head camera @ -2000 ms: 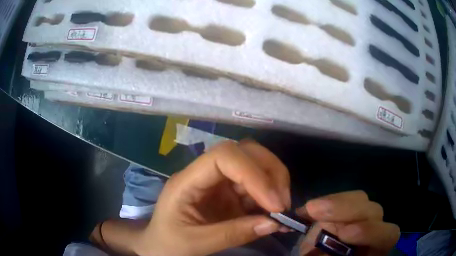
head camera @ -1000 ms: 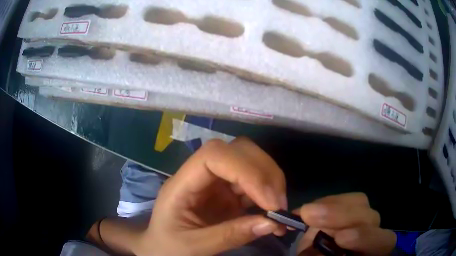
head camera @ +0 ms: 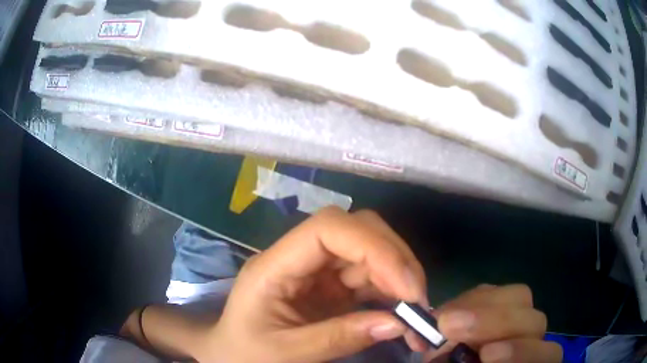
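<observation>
A small black part [head camera: 420,324] with a bright white rectangular face is held between both hands near the lower edge. My left hand [head camera: 319,283] pinches its left end between thumb and fingers. My right hand [head camera: 489,319] has its fingertips at the part's right end. A second dark piece [head camera: 462,353] shows under my right fingers, cut off by the bottom edge; its shape is unclear.
Stacked white foam trays [head camera: 284,113] with dumbbell-shaped slots, some filled black, lie ahead. Another tray [head camera: 635,230] is at the far right. Yellow tape [head camera: 246,186], blue tape and whitish tape [head camera: 301,190] are stuck to the dark green table [head camera: 206,170].
The black part has turned so its face shows bright white. The second dark piece has sunk lower and shows less. The trays sit slightly higher and further right in view.
</observation>
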